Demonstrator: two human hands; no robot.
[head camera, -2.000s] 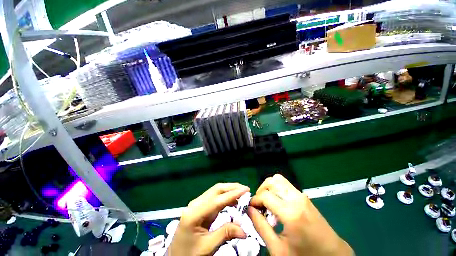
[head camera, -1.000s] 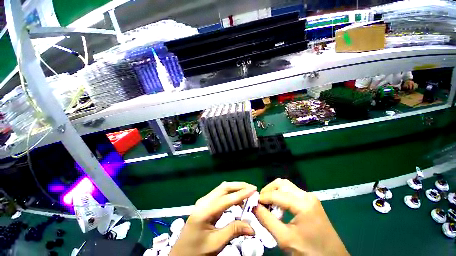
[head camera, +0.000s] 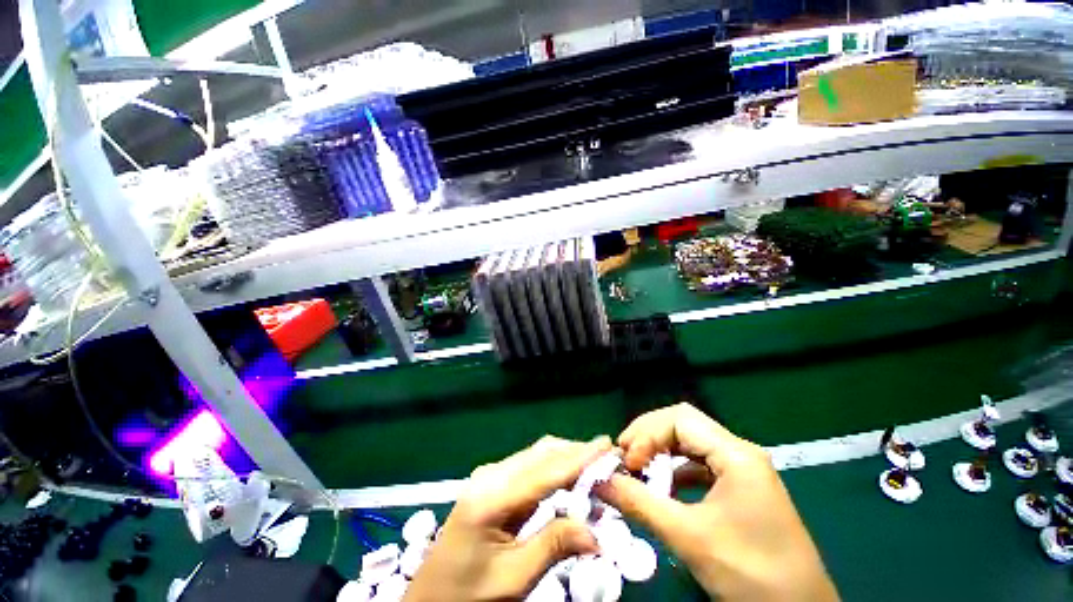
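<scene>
My left hand (head camera: 508, 524) and my right hand (head camera: 720, 500) meet at the lower middle, fingertips together. Both are closed on a small white plastic shell (head camera: 600, 473) held above a loose pile of round white housings (head camera: 594, 576). Small dark bits show at my right fingertips; the fingers hide most of the part. Several white discs with dark and copper parts on them, sub-assemblies (head camera: 900, 485), stand spaced out on the green mat at the right.
A white bench strip (head camera: 812, 452) runs behind my hands. Grey ribbed trays (head camera: 544, 303) stand beyond it, beside a black tray (head camera: 645, 341). A white shelf post (head camera: 210, 365), purple light and white fixture (head camera: 218, 500) are at left. Blue handles (head camera: 367, 524) lie beside the pile. Loose black parts are far left.
The view has shifted slightly, so the bench sits further right. My right fingers have changed their hold on the small part, and its wrist has turned a little. Both hands stay together over the pile.
</scene>
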